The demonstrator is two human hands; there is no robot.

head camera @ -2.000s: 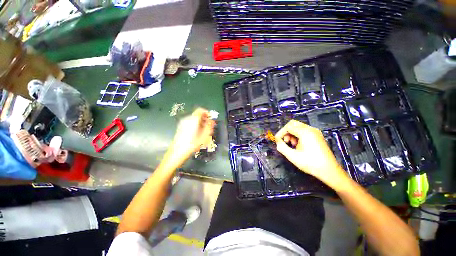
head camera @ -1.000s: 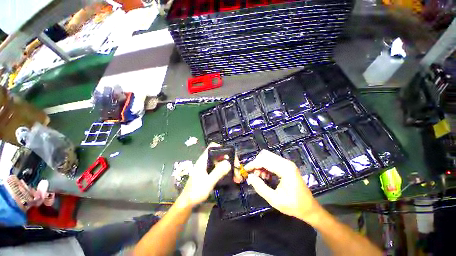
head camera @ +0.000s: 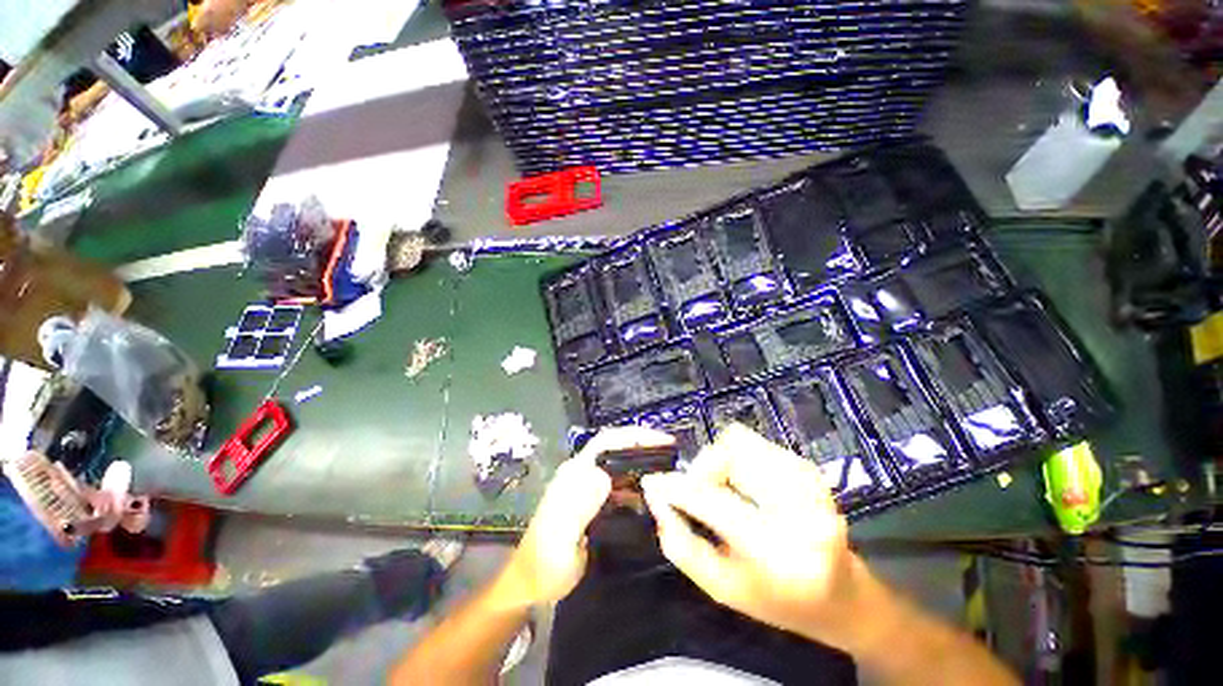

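Observation:
My left hand [head camera: 563, 516] holds a dark phone-size housing [head camera: 636, 462] near the front edge of the black blister tray. The housing is seen tilted, its face partly hidden by fingers. My right hand [head camera: 751, 536] is against the housing's right end, fingers bent together; I cannot tell whether it grips the housing or a small part. The blister tray [head camera: 885, 298] lies beyond my hands, with dark housings in several pockets. A heap of small white parts [head camera: 502, 442] lies left of my left hand, with a smaller white bit and beige scatter [head camera: 425, 355] beyond.
Stacked trays [head camera: 711, 87] stand at the back. Red frames lie at the back [head camera: 555, 196] and left [head camera: 251, 446]. A clear bag [head camera: 128, 369], white grid frame [head camera: 260, 336] and tool clump [head camera: 298, 252] are left. A translucent bottle [head camera: 1066, 158] and green-yellow object [head camera: 1072, 487] are right. A person's leg [head camera: 329, 610] shows lower left.
The left hand took up a housing between the first two frames. Since then both hands moved lower and closer together, and the housing tilted. The orange part between the right fingers no longer shows.

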